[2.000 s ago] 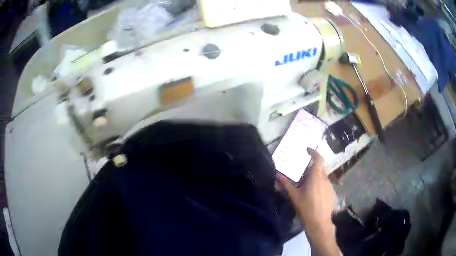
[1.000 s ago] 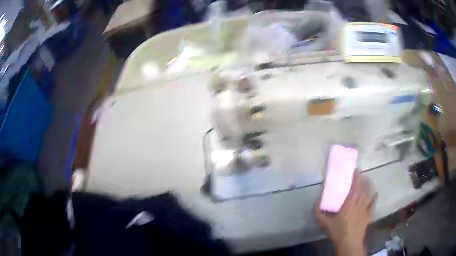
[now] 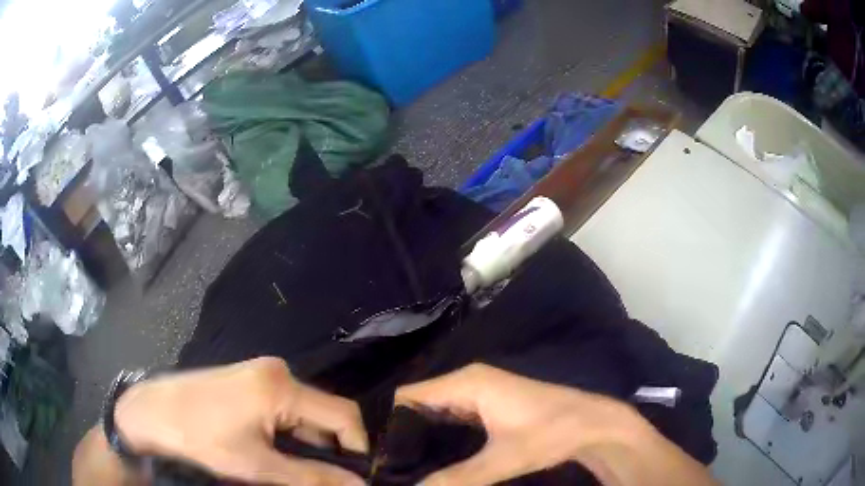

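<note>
A large black garment piece lies heaped in front of me and over the left end of the white sewing table. My left hand and my right hand are at the bottom of the view, each pinching a fold of the dark cloth, with their fingertips close together. A small white label shows on the cloth at the right. An open edge with pale lining shows just above my hands.
A white plastic bottle lies tilted on the cloth by the table edge. Beyond are a blue bin, a green sack and a blue tray with denim-like cloth. Part of the machine's needle plate shows at right.
The view has swung left from the machine to the dark garment. The phone is no longer in my right hand or in view. Both hands now hold the cloth.
</note>
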